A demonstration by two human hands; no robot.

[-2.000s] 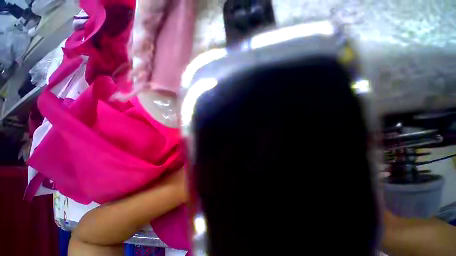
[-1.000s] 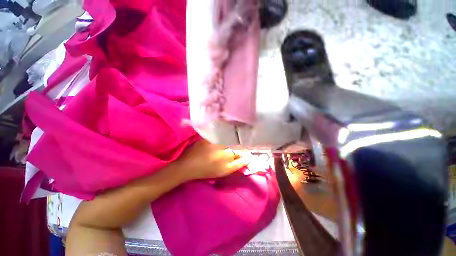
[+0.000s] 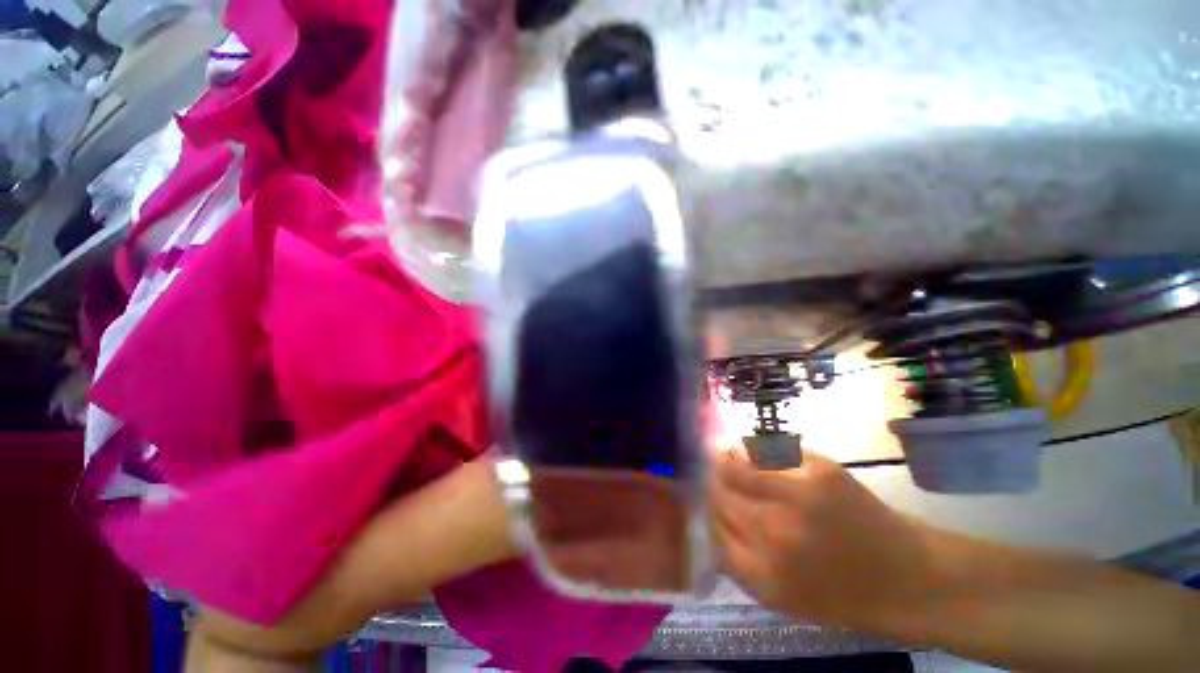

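Bright pink cloth lies heaped left of the sewing machine head, with a pink part hanging over the front edge below. A shiny chrome guard fills the middle of the view and hides the work. My left forearm comes in from the lower left over the cloth, but the guard hides my left hand. My right hand is right of the guard, beside the bright needle area. Its fingertips are partly hidden behind the guard, so any grip on cloth cannot be told.
The white machine head spans the top. Right of the guard are a small grey knob and a larger tension knob. A yellow scissor handle shows behind. Dusty-pink cloth hangs on the head. A grey marked strip runs along the front edge.
The view has shifted: the chrome guard moved from the right to the middle and now covers my left hand. My right hand and the tension knobs have come into clear view.
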